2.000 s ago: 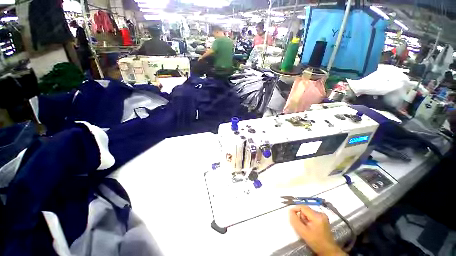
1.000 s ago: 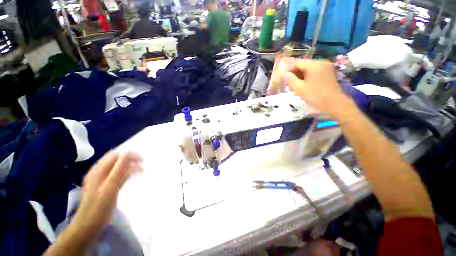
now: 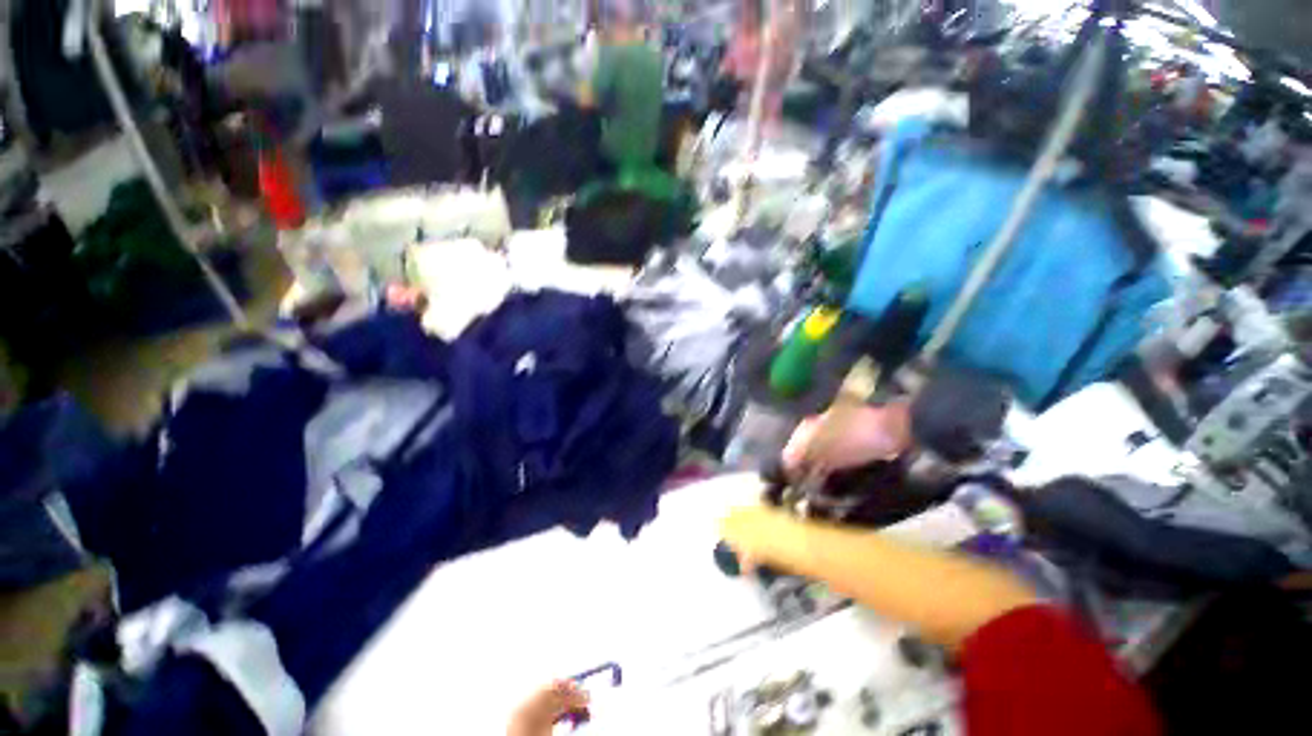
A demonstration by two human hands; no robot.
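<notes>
The view is blurred. The white sewing machine [image 3: 784, 702] shows only in part at the bottom edge. My right hand [image 3: 755, 539] reaches over from the right to the far side of the machine. A small dark round thing lies at its fingertips; whether it is held cannot be told. My left hand [image 3: 547, 707] is cut off by the bottom edge, with its fingertips beside a small dark-outlined shape on the white table [image 3: 475, 618]. Its grip cannot be told. Navy fabric with pale grey and white panels [image 3: 230, 482] is heaped at left.
A green cone [image 3: 796, 360] and a dark cone [image 3: 899, 324] stand behind the machine. A blue bag [image 3: 1007, 273] is behind a slanted pole. Dark fabric [image 3: 1151, 525] lies at right. A person in green [image 3: 627, 108] is at the back.
The view has tilted up, so the machine has slid down to the bottom edge. My left hand came in from the left. My right hand has left the snips' side and reached over the machine.
</notes>
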